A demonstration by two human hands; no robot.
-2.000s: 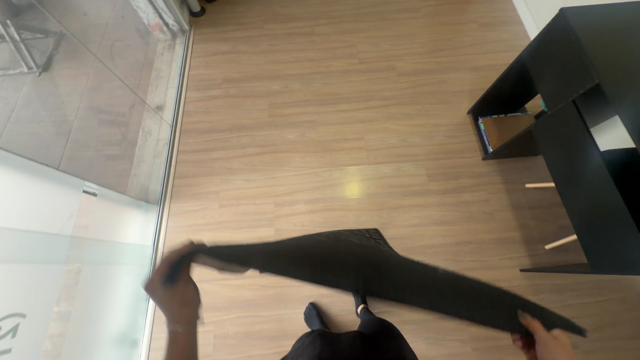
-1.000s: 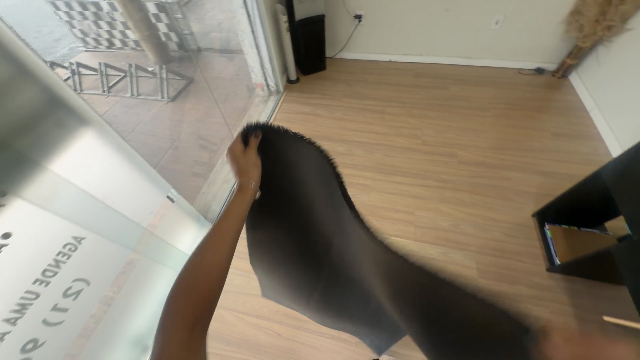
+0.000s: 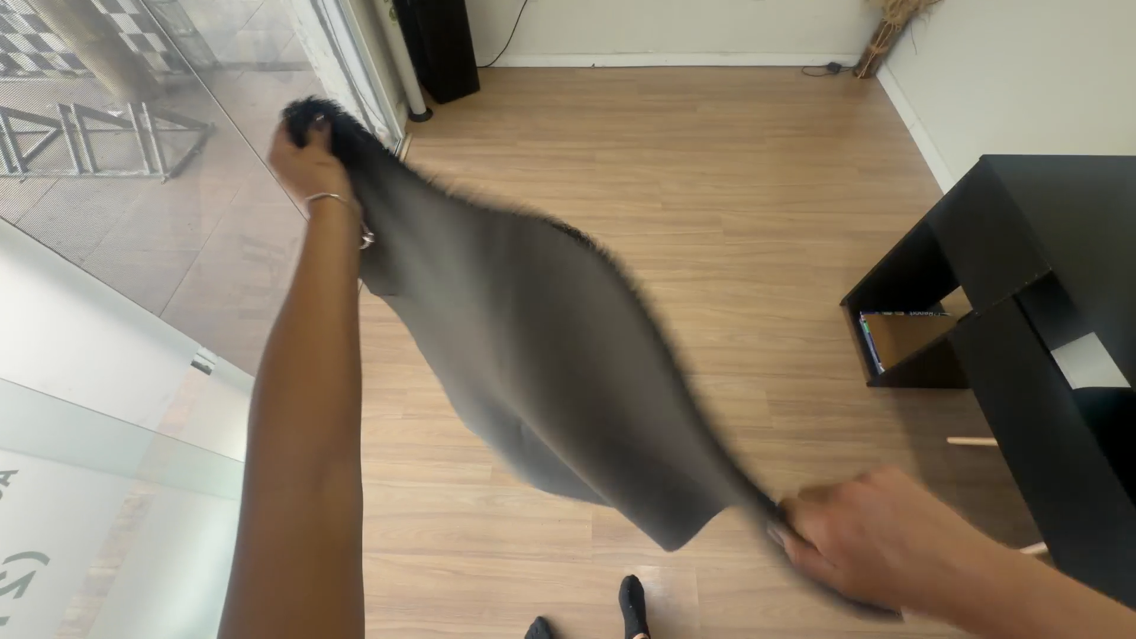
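Note:
A black floor mat [image 3: 532, 355] with a shaggy pile edge and a smooth grey-black backing hangs in the air, blurred by motion. My left hand [image 3: 311, 160], with a thin bracelet at the wrist, grips its far corner at the upper left, beside the glass. Lower right, my right hand [image 3: 843, 532] is closed on the mat's near edge, and a bit of the mat sticks out past the fingers. Between the hands the mat sags in a curve above the wooden floor [image 3: 754, 222]. Its pile side is mostly hidden.
Glass panels [image 3: 204, 266] run along the left, with a metal rack [image 3: 98, 142] beyond them. Black shelving furniture [image 3: 1003, 266] holding books stands at right. A black box-like object [image 3: 437, 49] and a white pole [image 3: 406, 62] stand at the far wall. My feet [image 3: 632, 603] are below.
Two seconds ago the mat was stretched low across the view near my feet; now my left hand holds its corner up and forward, far left. The view has tilted toward the far wall.

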